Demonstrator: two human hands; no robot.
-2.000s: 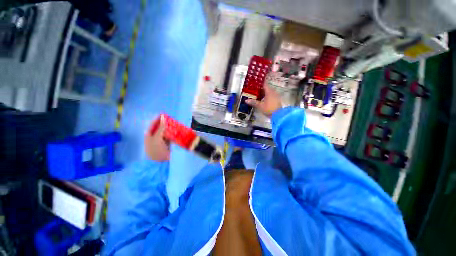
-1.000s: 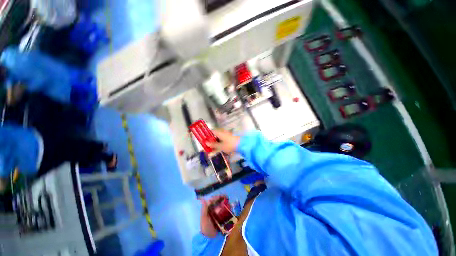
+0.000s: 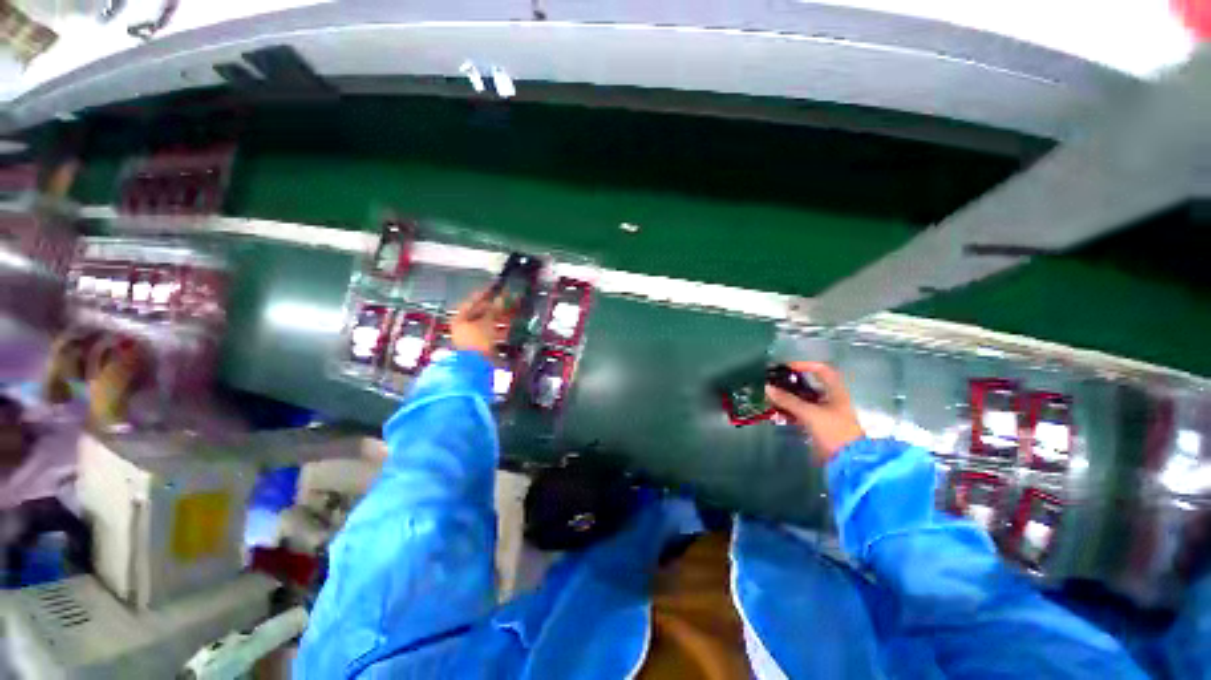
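Observation:
My left hand (image 3: 481, 323) is over a clear blister tray (image 3: 445, 282) of red-edged phones, at left of centre. Its fingers are on a dark phone (image 3: 519, 275) at the tray's back; a grip looks likely but is blurred. My right hand (image 3: 826, 409) is right of centre above the green conveyor (image 3: 651, 379). It holds a dark phone part (image 3: 794, 383); a red-edged piece with a green face (image 3: 752, 403) shows beside it, at the fingertips. Both palms are hidden.
A second tray of phones (image 3: 999, 419) lies to the right, another (image 3: 133, 286) far left. The cream machine (image 3: 166, 518) and a black round reel (image 3: 579, 502) are near the front left. A grey shelf edge (image 3: 598, 67) spans the back. Another person's hands (image 3: 113, 361) show at left.
The view has turned from the machine to the conveyor. My left hand is now over the tray, and my right hand has left the fixture and holds a phone part over the conveyor.

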